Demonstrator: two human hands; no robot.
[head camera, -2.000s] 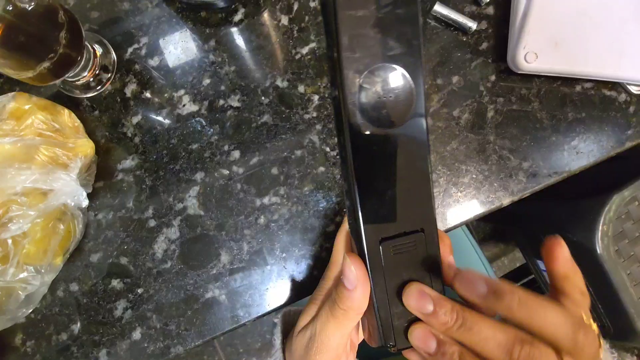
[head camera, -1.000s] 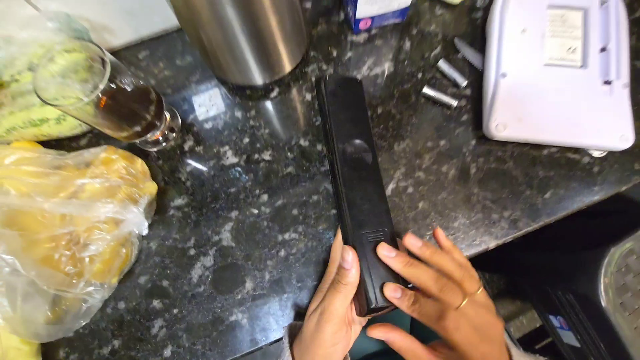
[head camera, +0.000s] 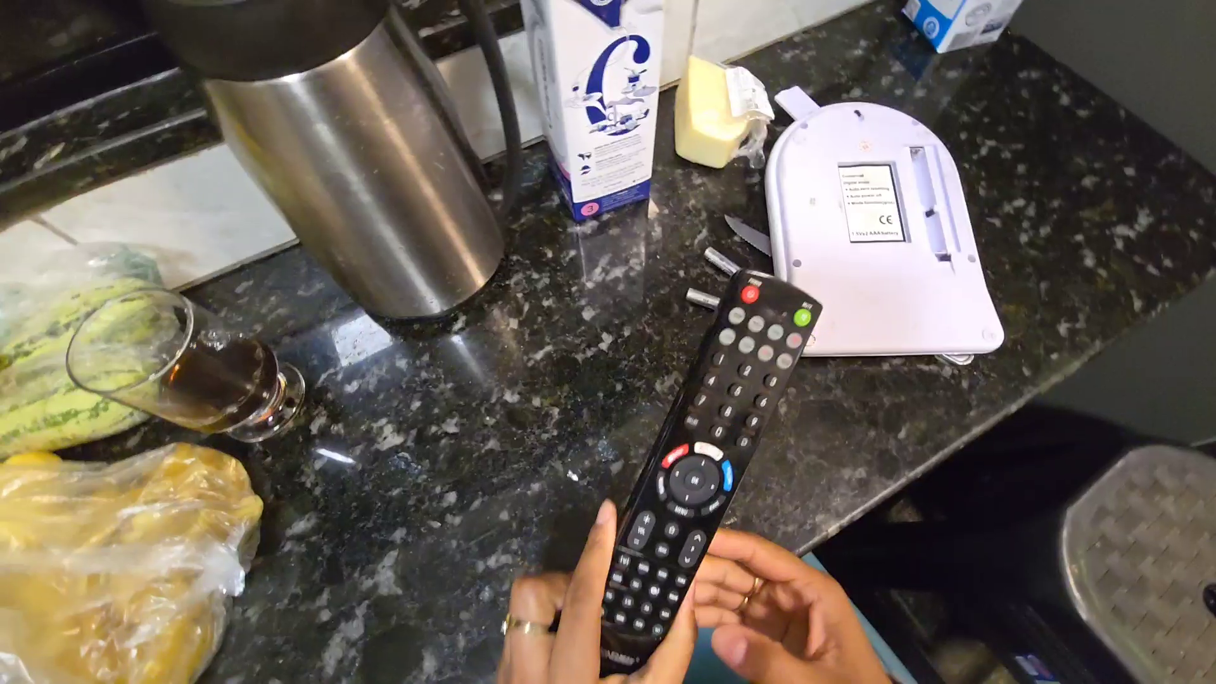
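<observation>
A black remote control (head camera: 698, 475), button side up, is tilted over the dark granite counter, its far end up and to the right. My left hand (head camera: 589, 608) grips its near end, fingers on both long edges. My right hand (head camera: 779, 603) is beside the lower right edge, its fingers curled and partly behind the remote; whether they touch it I cannot tell. Beyond the remote's far end lie two silvery battery-like cylinders (head camera: 703, 298), partly hidden. A white digital kitchen scale (head camera: 883, 294) lies underside up, its narrow battery compartment (head camera: 931, 204) uncovered.
A steel thermal jug (head camera: 370, 180), a carton (head camera: 608, 114) and a partly wrapped block of butter or cheese (head camera: 708, 114) stand at the back. A knife blade (head camera: 749, 233) lies by the scale. At left are a glass of dark drink (head camera: 218, 385) and bagged yellow produce (head camera: 123, 560). A stool (head camera: 1149, 541) is at right.
The remote has been turned over: its back with the battery cover faced up before, and its buttons face up now. My right hand has moved off the cover. The view has shifted.
</observation>
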